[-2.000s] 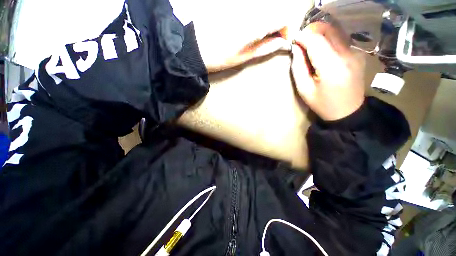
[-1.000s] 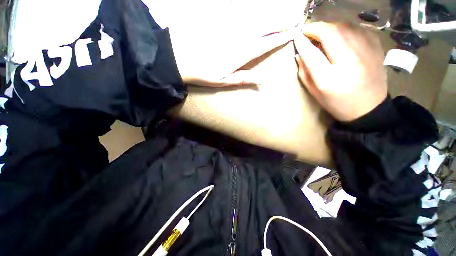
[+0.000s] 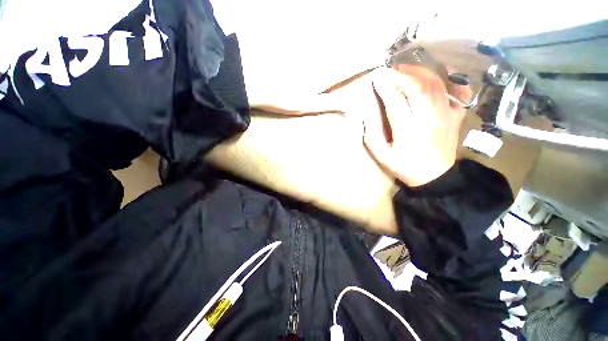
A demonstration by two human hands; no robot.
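A tan fabric piece point(image 3: 320, 163), almost white in glare, lies on the white table in front of me and runs up to the needle area point(image 3: 407, 50). My right hand point(image 3: 420, 126) lies on its right part, palm down, with its fingertips at the presser foot area; whether they pinch the fabric is hidden. My left hand point(image 3: 297, 112) reaches out of the black cuff onto the fabric's left part. It is mostly washed out by glare, so its grip cannot be seen. The grey-white sewing machine head point(image 3: 560, 86) is at the upper right.
A white round knob or roll point(image 3: 483, 142) is right of my right hand. A white curved bar point(image 3: 513, 120) runs in front of the machine head. Cluttered papers and parts point(image 3: 533, 246) lie lower right. White cables hang on my black jacket.
The view has shifted, and more of the machine head shows. My right hand has moved from a bent-finger pose at the needle to a flatter one, reaching beside the presser foot.
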